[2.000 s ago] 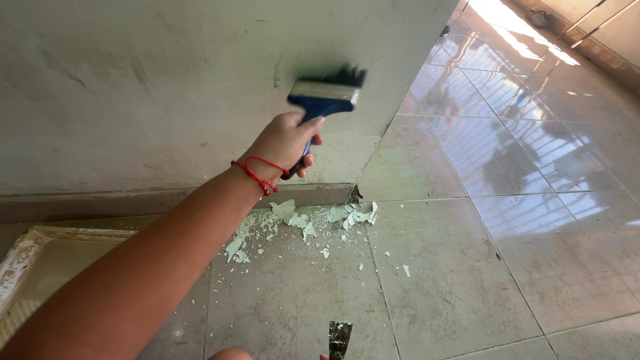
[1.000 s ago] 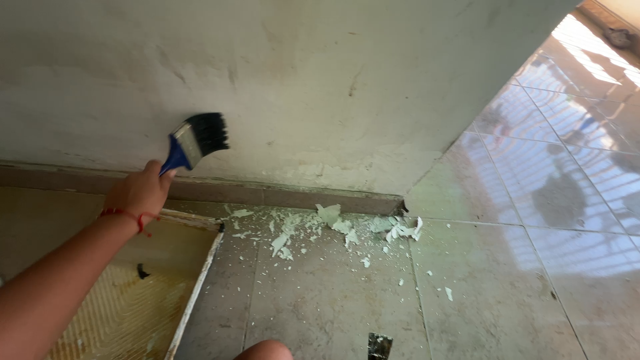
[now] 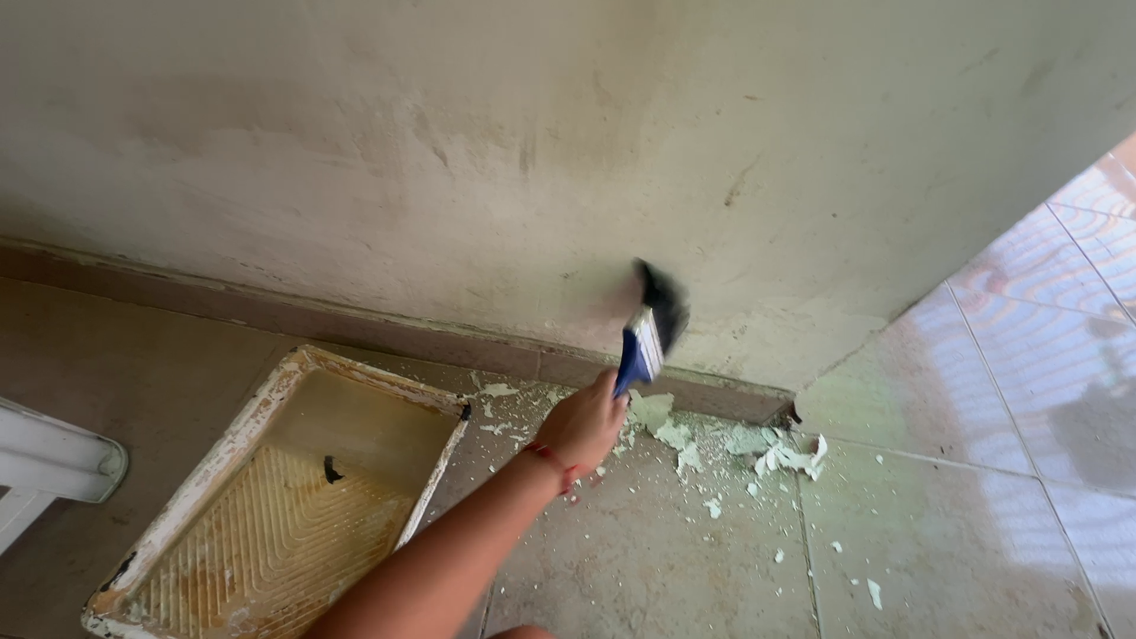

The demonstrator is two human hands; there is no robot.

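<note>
My left hand, with a red cord bracelet at its wrist, grips the blue handle of a wide paintbrush. The brush's dark bristles are blurred and lie at the lower part of the stained, pale wall, just above the tile baseboard. Peeled pale green paint flakes are scattered on the floor beneath and to the right of the hand. To the left of my forearm sits a paint tray with a ribbed slope, cloudy liquid and a small dark scrap in it. My right hand is out of view.
A white, plastic-looking piece stands at the left edge. The wall ends at a corner on the right, where glossy floor tiles reflect light. Part of a bare knee shows at the bottom edge.
Across the wall, the brush in my left hand moves from near the right corner to above the tray, then back rightward and low. The view has shifted left, bringing the tray into fuller view.
</note>
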